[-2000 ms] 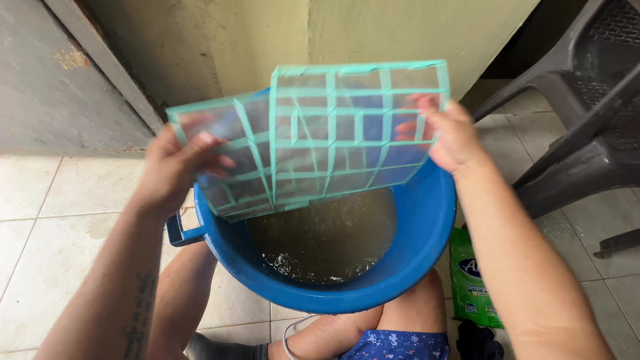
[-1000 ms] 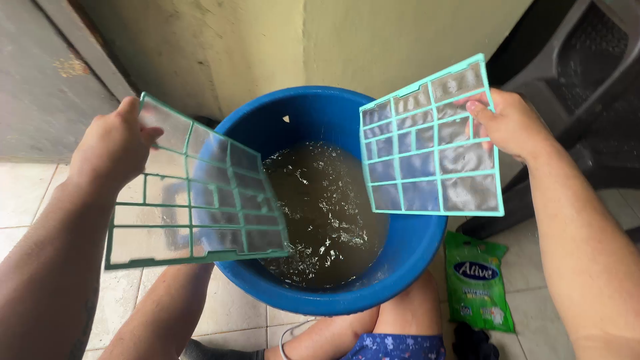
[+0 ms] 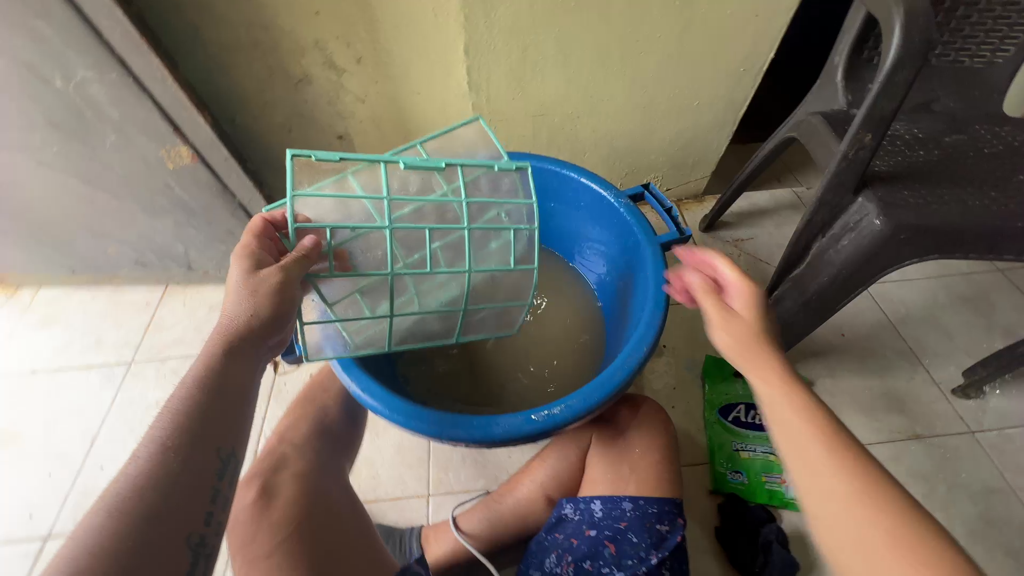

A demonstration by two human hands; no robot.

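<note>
My left hand [image 3: 272, 280] grips two green-framed mesh air filters by their left edges. The front filter [image 3: 428, 248] bows slightly and overlaps the rear filter [image 3: 472, 140], which sits at an angle behind it. Both are above the left part of a blue plastic basin [image 3: 640, 352] that holds cloudy water [image 3: 560, 344]. My right hand [image 3: 716, 300], blurred, is beside the basin's right rim below its handle [image 3: 662, 214], with nothing seen in it; whether it touches the rim cannot be told.
A green Alive detergent bag [image 3: 740, 440] lies on the tiled floor at right, with a dark cloth [image 3: 752, 536] below it. A dark plastic chair [image 3: 904, 200] stands at right. Behind the basin is a wall [image 3: 560, 80]; a grey panel [image 3: 104, 152] is at left. My legs surround the basin's front.
One second ago each hand held a filter, apart on either side of the basin. Now both filters are together in my left hand, and my right hand has let go and moved lower.
</note>
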